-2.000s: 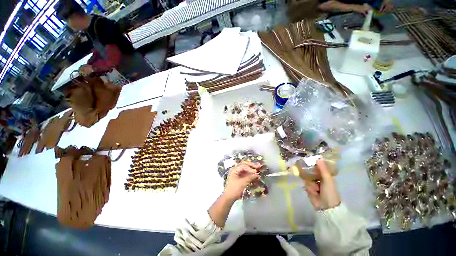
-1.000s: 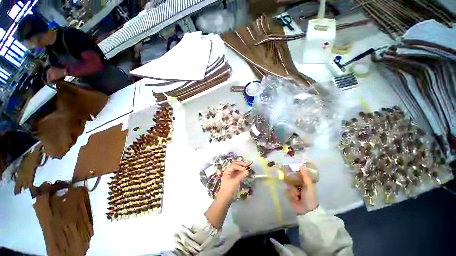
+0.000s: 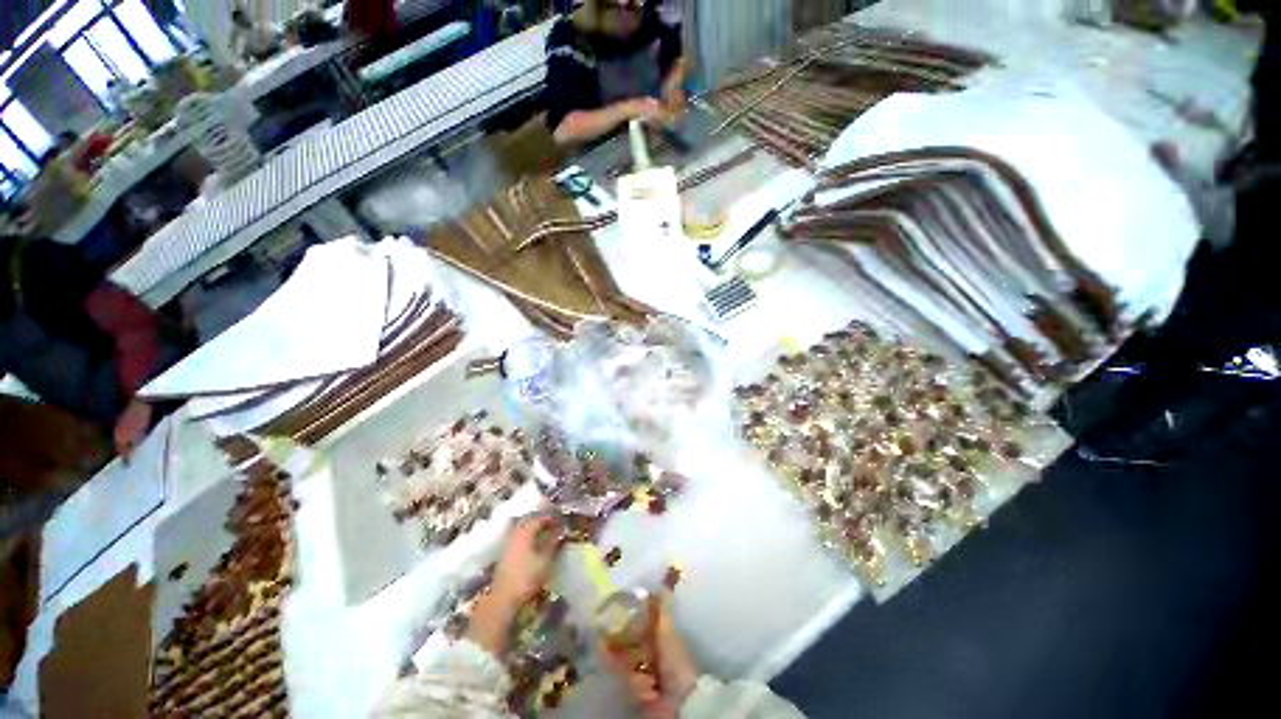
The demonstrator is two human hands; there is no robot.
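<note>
My left hand (image 3: 517, 576) is at the lower centre, fingertips pinched on a small fitting (image 3: 573, 528), which is blurred. My right hand (image 3: 658, 666) is wrapped around an amber glue bottle (image 3: 622, 612) whose pale nozzle points up and left, towards my left hand. A heap of loose fittings (image 3: 548, 649) lies under and beside my left hand, partly hidden by it. More loose fittings (image 3: 457, 475) lie on a board behind. A clear plastic bag of fittings (image 3: 618, 382) lies beyond my hands.
Fittings cover a board (image 3: 899, 457) at right. Layered panels (image 3: 983, 211) lie behind it. Brown-and-gold fittings (image 3: 225, 646) stand in rows at lower left. Leather straps (image 3: 541, 260), a white box (image 3: 648, 208) and a blue round tin (image 3: 528, 368) lie behind. Another person works across the table.
The view has swung right, so the table's things sit further left and more layered panels show. Both hands remain close together, the bottle still in my right hand.
</note>
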